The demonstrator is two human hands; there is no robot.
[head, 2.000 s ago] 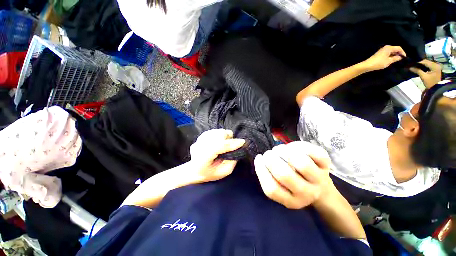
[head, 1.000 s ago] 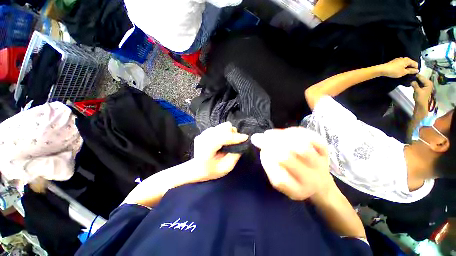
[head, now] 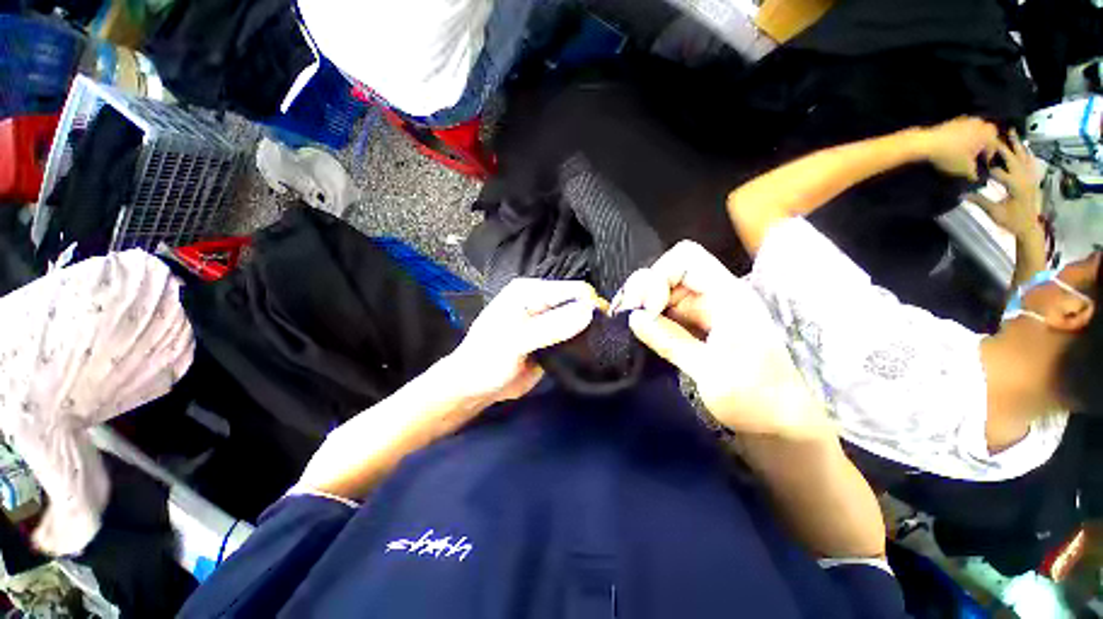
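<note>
A black garment (head: 599,357) is bunched in front of my navy top, with a grey-black, finely striped part (head: 595,218) above it. My left hand (head: 526,333) pinches the garment's edge between thumb and finger. My right hand (head: 708,327) is close beside it, its thumb and finger closed at the same spot, almost touching the left fingertips. A tiny dark or shiny bit shows at the right fingertips; I cannot tell whether it is thread, a tool or cloth. A curved fold of the garment hangs below both hands.
A person in a white patterned top (head: 895,357) sits close at right, handling black cloth. A pink sleeve (head: 91,345) is at left. A grey basket (head: 182,181), a red stool (head: 454,143) and a black cloth pile (head: 321,327) lie ahead and left.
My right hand has moved up and turned, with its fingers now pinched at the left fingertips. My left hand has straightened. The garment's fold now shows below the hands.
</note>
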